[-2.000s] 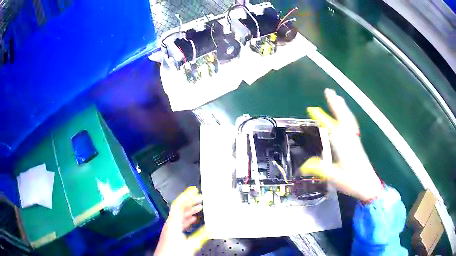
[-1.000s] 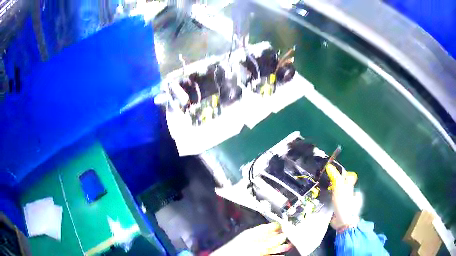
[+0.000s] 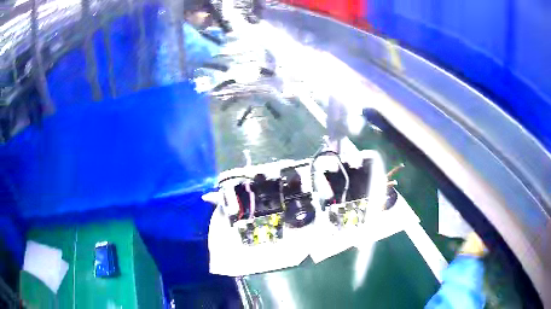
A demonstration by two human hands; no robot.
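Observation:
My right hand (image 3: 474, 244) is small and blurred at the belt's right edge, at the end of a blue sleeve. It is beside or on the lower end of a white sheet (image 3: 448, 214); whether it grips it I cannot tell. My left hand is not in view. Two open units stand side by side on white sheets: a left unit (image 3: 266, 202) and a right unit (image 3: 347, 187). Both have black insides, yellow components along the front, looping wires and a round black part at the right corner.
The dark-green belt (image 3: 338, 277) has a white stripe (image 3: 423, 247). A metal rail curves along the right. Blue sheeting (image 3: 109, 157) is at left, above a green-topped box (image 3: 90, 296) with a blue packet (image 3: 105, 259) and white paper (image 3: 45, 265). A person in blue (image 3: 196, 45) is further up.
The view has swung up and along the belt. The unit that was between my hands is out of view. My right hand is now at the belt's right edge; my left hand has left the picture.

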